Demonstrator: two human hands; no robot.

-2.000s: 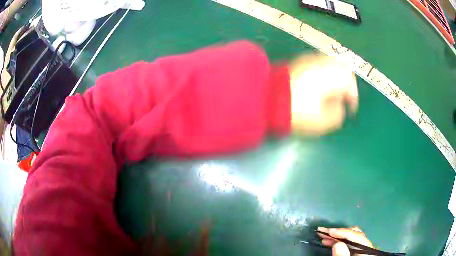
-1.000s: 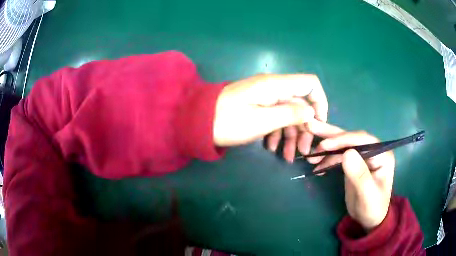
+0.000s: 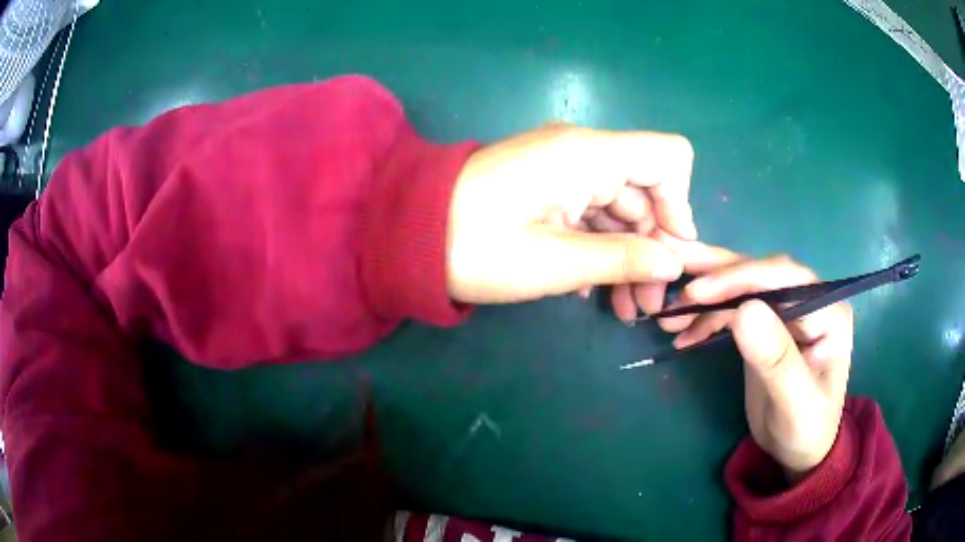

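Dark tweezers [image 3: 836, 291] lie across my right hand [image 3: 788, 355], held between thumb and fingers with the two arms spread apart. One fine pale tip points left over the table; the other arm ends by the left fingertips. My left hand [image 3: 571, 217] comes in from the left with curled fingers, its thumb tip close to the right index finger. A small dark patch shows between the fingertips of both hands; whether it is a held part or shadow I cannot tell. No phone is visible.
The glossy green table [image 3: 508, 423] lies beneath both hands. A white mesh fan guard [image 3: 37, 37] is at the top left edge. A pale strip [image 3: 910, 48] curves along the top right. Dark items sit at the far left edge.
My left hand has come back from the far side to meet my right hand. The view has shifted, and the phone-like item at the far edge is gone from it. Over the last second little has moved.
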